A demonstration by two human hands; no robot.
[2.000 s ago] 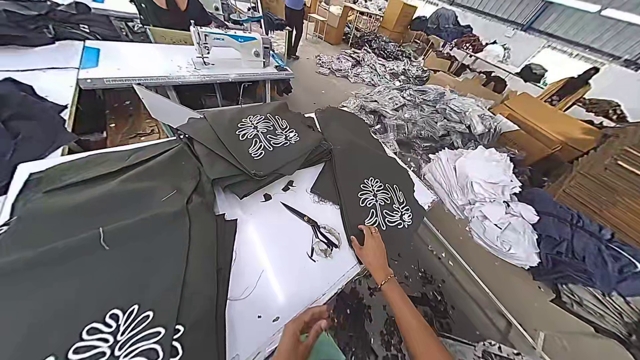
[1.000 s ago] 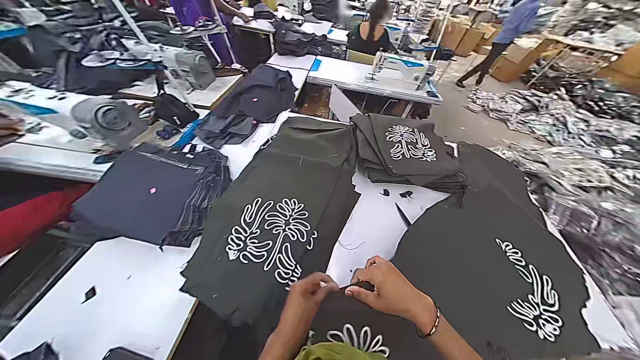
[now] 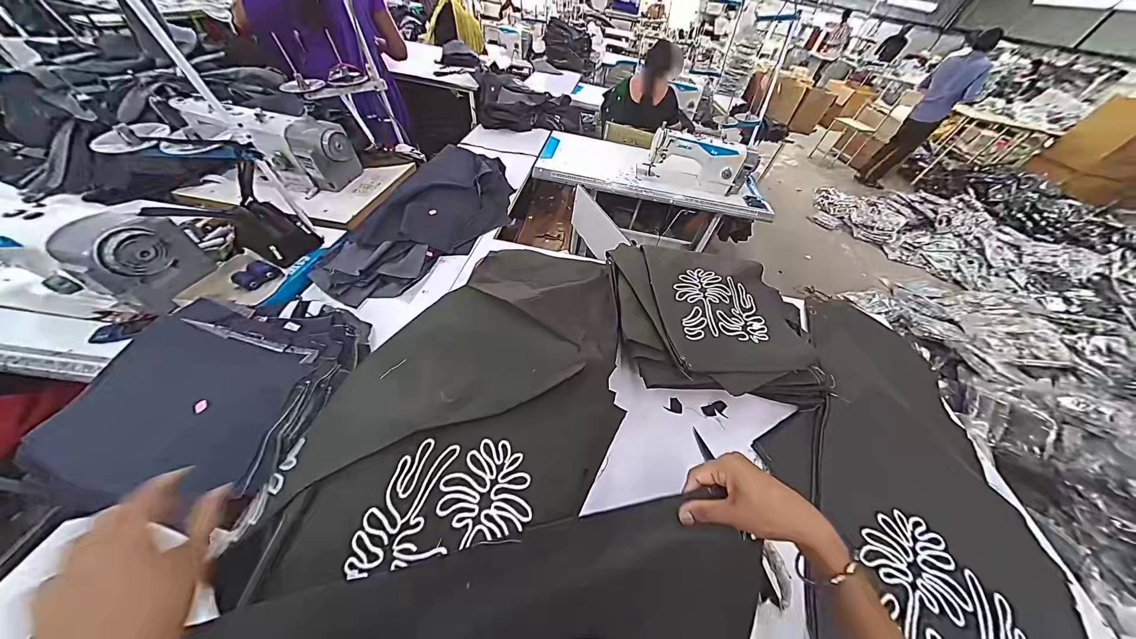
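My right hand (image 3: 741, 497) pinches the top edge of a dark fabric panel (image 3: 568, 577) stretched across the near table. My left hand (image 3: 129, 559), blurred, is at the lower left with its fingers apart, beside the panel's left part; it holds nothing that I can see. Under the held panel lies a dark panel with white looped embroidery (image 3: 484, 493). A folded stack of embroidered panels (image 3: 719, 319) sits beyond my right hand, and another embroidered panel (image 3: 905, 461) lies to the right. The dark tip of the scissors (image 3: 703, 444) shows just behind my right hand, the rest hidden.
A stack of navy fabric pieces (image 3: 169, 399) is at the left, near a sewing machine (image 3: 133, 253). Ahead is another sewing machine (image 3: 701, 160), with a seated person (image 3: 646, 98) behind it. A person in blue (image 3: 950, 89) stands at the right, near heaped fabric (image 3: 1003, 355).
My hands, close together one second ago, are now far apart, the left one out to the left. A dark panel now spans the near table, its edge in my right hand. The view has swung left.
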